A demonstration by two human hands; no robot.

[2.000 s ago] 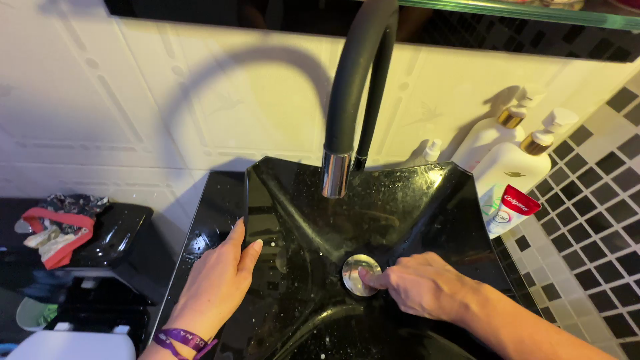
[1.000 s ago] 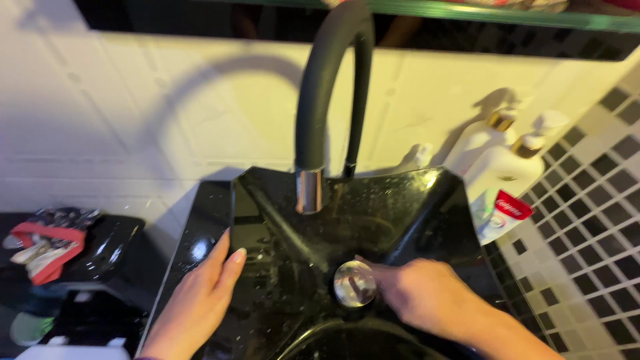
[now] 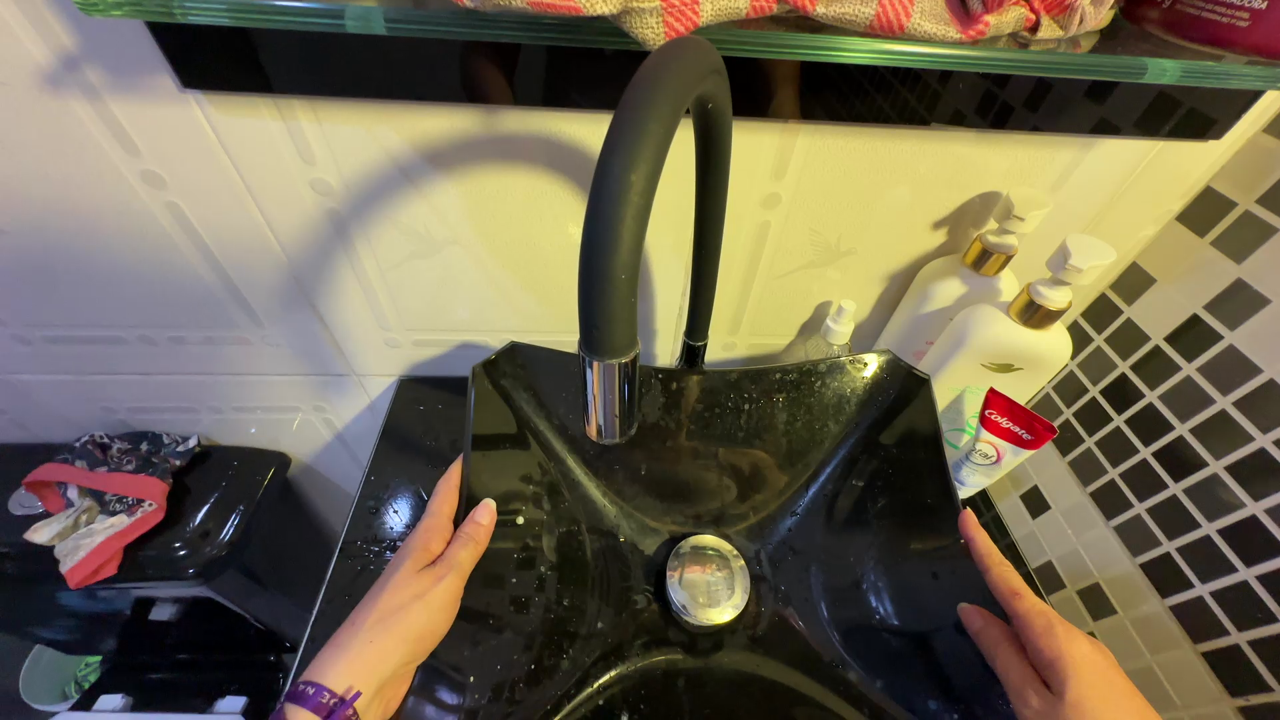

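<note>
A glossy black vessel sink [image 3: 800, 520] with water drops on it fills the lower middle. My left hand [image 3: 410, 590], a purple wristband at its wrist, grips the sink's left rim, thumb inside and fingers outside. At the right rim, my right hand [image 3: 1040, 620] has its index finger along the outer side and its thumb at the edge. A round chrome drain stopper [image 3: 708, 582] sits in the basin between the hands. Above the basin arches a black flexible faucet [image 3: 615, 240] with a chrome tip; no water is seen coming from it.
Behind the sink's right corner stand two white pump bottles [image 3: 1000, 350], a small spray bottle [image 3: 832, 332] and a Colgate toothpaste tube [image 3: 1005, 440]. A glass shelf [image 3: 400, 35] holding a checked cloth [image 3: 800, 15] crosses the top. At left, patterned fabric [image 3: 105, 500] lies on a black toilet tank [image 3: 235, 500].
My right hand has left the drain stopper, where its fingers were, and moved right to the sink's right rim. My left hand stays at the left rim.
</note>
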